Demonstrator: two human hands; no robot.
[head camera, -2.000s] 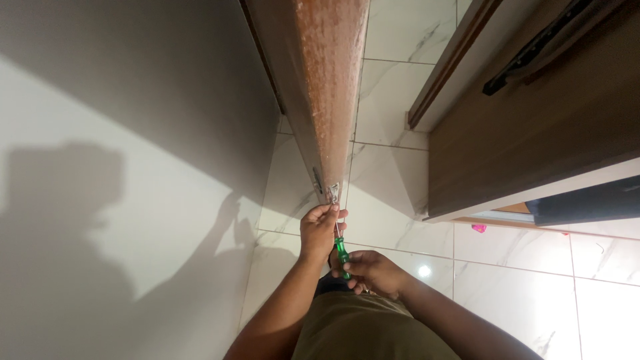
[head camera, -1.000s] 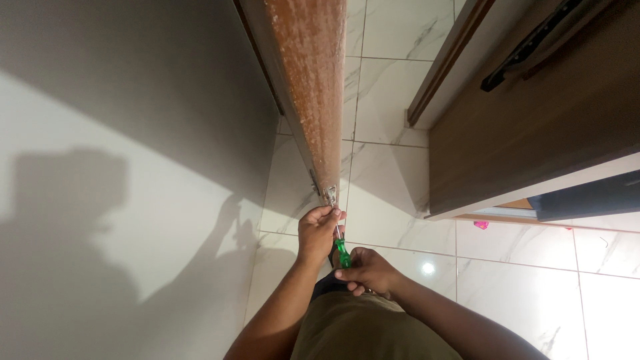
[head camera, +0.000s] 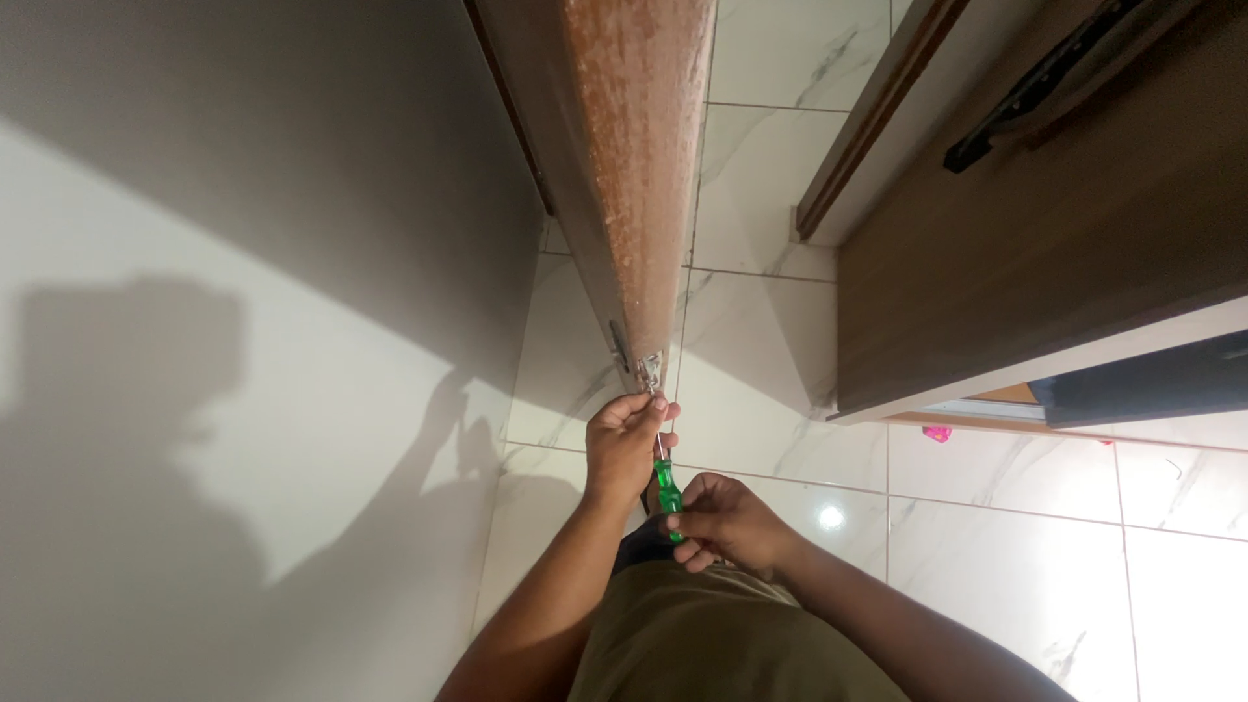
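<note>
My right hand (head camera: 733, 524) holds the green handle of a screwdriver (head camera: 670, 487) by its lower end. The thin metal shaft runs up to my left hand (head camera: 629, 439), whose thumb and fingers pinch it near the tip. Just above those fingertips, a metal lock part (head camera: 650, 370) sits in the narrow edge of a wooden door (head camera: 643, 195). A dark fitting (head camera: 618, 343) shows on the door's left face. The screwdriver's very tip, and whether it sits in a screw, cannot be made out.
A pale wall (head camera: 244, 390) with shadows on it stands at left. At right is a wooden cabinet or drawer front (head camera: 985, 263) with a black handle (head camera: 1033, 93). Marbled floor tiles (head camera: 760, 331) lie below, with a small pink scrap (head camera: 937, 434) on them.
The door's edge has shifted slightly in view since the oldest frame. Both hands stay on the screwdriver, and the right hand's fingers have changed their hold a little on its handle.
</note>
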